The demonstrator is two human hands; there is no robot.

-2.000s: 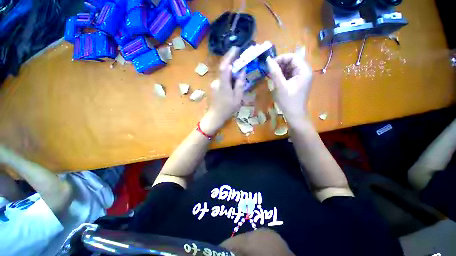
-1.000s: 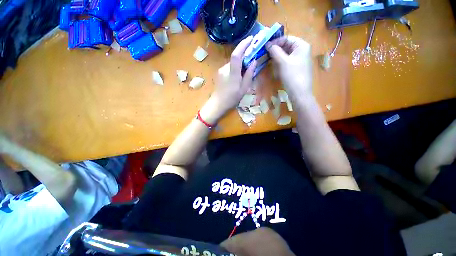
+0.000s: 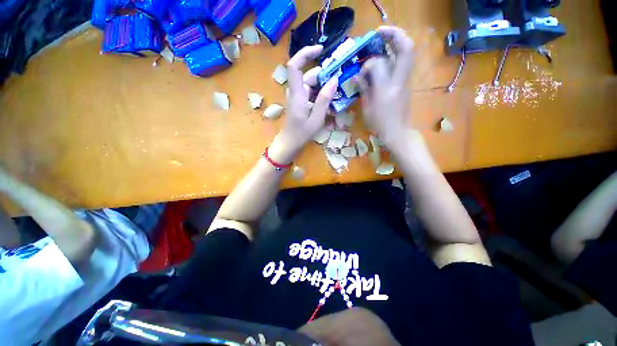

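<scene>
My left hand (image 3: 308,101) holds the grey housing (image 3: 347,55) with a white edge, tilted above the bench. A blue battery pack (image 3: 346,82) shows at the housing's open side, with a pale patch on it. My right hand (image 3: 389,84) is at the other side of the housing, its fingers around the housing's far end and near the pack. That hand is partly blurred, and its fingers hide part of the pack. The black round shell (image 3: 308,35) lies just behind the housing, with thin wires and a small pale plug over it.
Blue battery packs (image 3: 132,34) are heaped at the back left. Beige paper flakes (image 3: 337,140) lie scattered on the orange bench (image 3: 135,149). Grey units (image 3: 497,32) with trailing leads stand at the back right. A person's arm (image 3: 44,206) is at left, another (image 3: 590,206) at right.
The black shell now appears tilted and narrower. My right hand's fingers have spread from a pinch on the pack side to reach around the housing's far end.
</scene>
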